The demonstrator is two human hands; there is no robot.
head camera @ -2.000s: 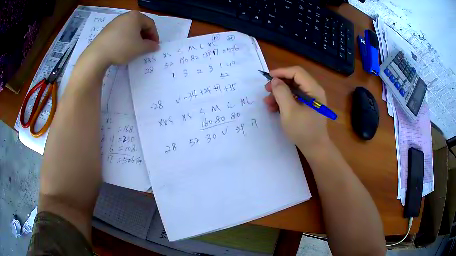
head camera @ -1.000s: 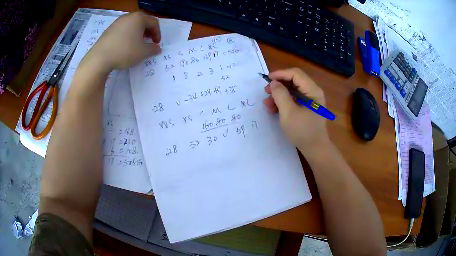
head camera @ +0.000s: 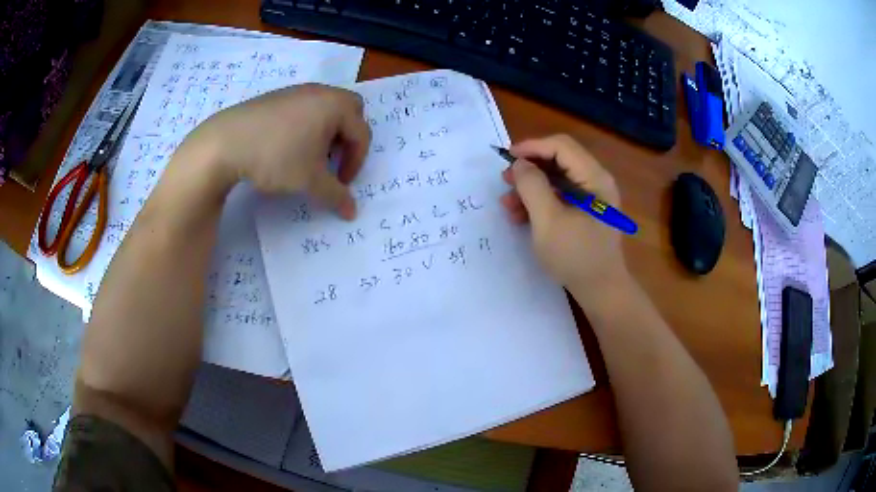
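Note:
The white order worksheet [head camera: 432,356] lies in the centre with handwritten size letters and numbers. My left hand [head camera: 293,144] is over its upper left part, fingers apart and curled downward, one fingertip at a line of figures; it holds nothing and hides some writing. My right hand [head camera: 567,207] is at the sheet's right edge and holds a pen [head camera: 600,210] with a blue cap end, its tip over the sheet near the upper right. A second handwritten sheet [head camera: 245,332] lies partly under my left forearm.
Orange-handled scissors [head camera: 85,197] lie on papers at left. A black keyboard [head camera: 519,53] is at the top. A black mouse [head camera: 697,223], blue object [head camera: 706,104], calculator [head camera: 770,159] and black slab with a white cable [head camera: 794,354] are at right. Pink-lilac sheets [head camera: 780,264] lie under the calculator.
My left hand has moved right and down from the worksheet's top left corner onto its writing, uncovering more of the second sheet. My right hand and pen have barely moved.

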